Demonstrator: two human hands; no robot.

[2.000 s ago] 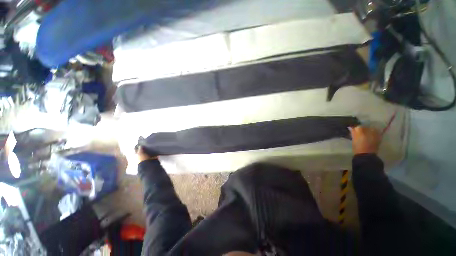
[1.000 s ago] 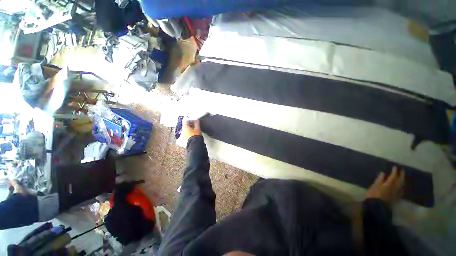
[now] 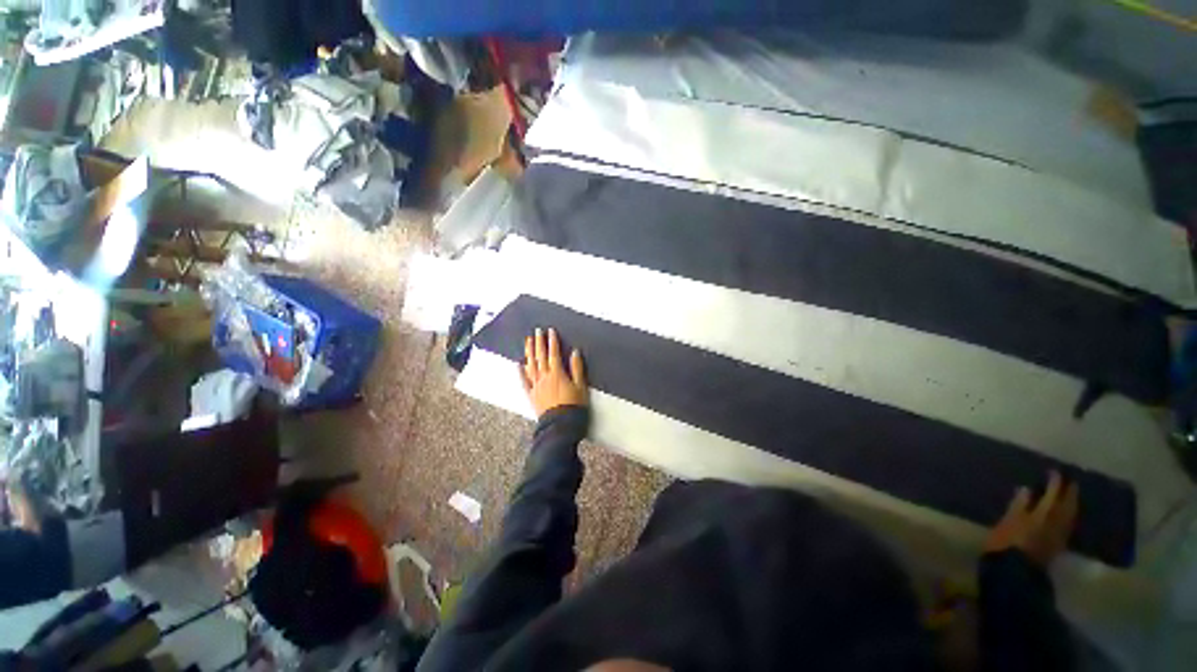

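Note:
A long dark cloth strip [image 3: 775,414] lies flat along the near side of the off-white covered table [image 3: 840,335], its left end slanted. My left hand [image 3: 553,373] rests with fingers spread on the strip near its left end. My right hand [image 3: 1040,520] lies on the strip near its right end, fingers apart. Neither hand grips anything that shows. A wider dark panel [image 3: 788,256] lies beyond the strip, with a small dark flap at its right. A long white panel [image 3: 814,145] lies beyond it.
A blue padded board [image 3: 709,16] runs behind the table. Left of the table are a blue basket [image 3: 344,344], heaped garments [image 3: 344,145] and an orange and black object [image 3: 322,565] on the floor. A person's sleeve [image 3: 95,549] shows at the far left. A yellow line crosses the top right corner.
My left hand has let go of the strip's left end and moved right onto the cloth, fingers spread. The slanted end now lies flat. My right hand has moved slightly right and nearer me.

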